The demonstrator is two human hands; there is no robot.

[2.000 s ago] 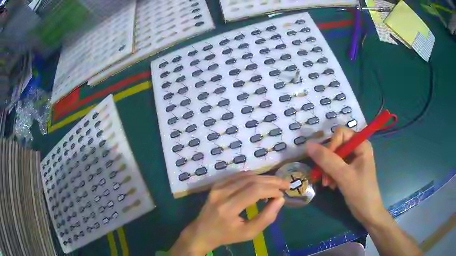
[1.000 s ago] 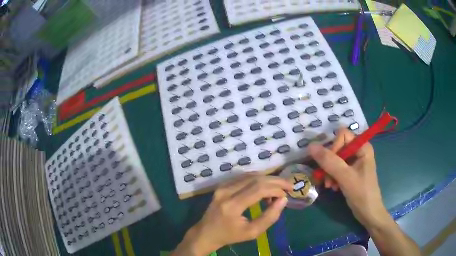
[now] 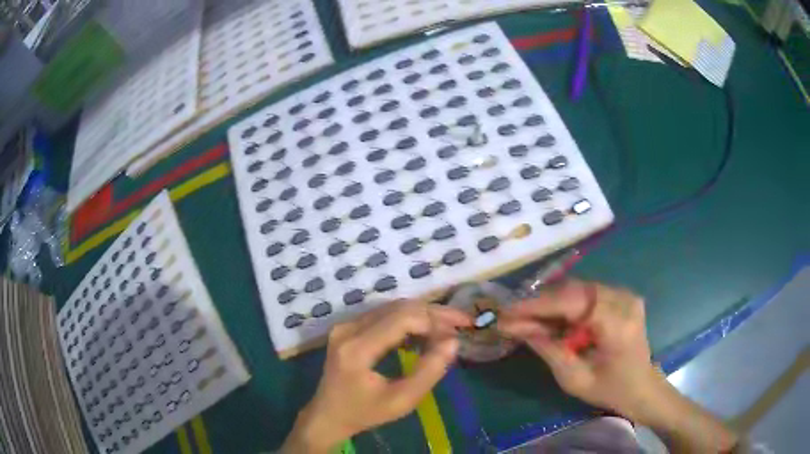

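Observation:
A small component (image 3: 485, 318) with a pale face lies over the centre of the round test fixture (image 3: 480, 351). My left hand (image 3: 382, 363) is at the fixture's left, thumb and forefinger close together at the component's left side. My right hand (image 3: 591, 337) is at its right, fingertips near the component, with the red test probe (image 3: 579, 339) held back in the palm, mostly hidden by the fingers. The main foam tray (image 3: 355, 253) holds rows of dark components behind the fixture. Whether the left fingertips pinch the component's tail is too blurred to tell.
A smaller-looking foam tray (image 3: 222, 355) lies at left, beside a tray stack (image 3: 31, 372). More trays (image 3: 133, 164) lie behind. A clear plastic bag (image 3: 37, 235) is far left. A purple pen (image 3: 582, 58) and yellow notes (image 3: 684, 31) lie at the back right. Thin leads trail right.
My right hand has brought its fingertips to the component, and the red probe has gone from pointing at the fixture to lying back in the palm. The whole view has shifted, with the trays further left.

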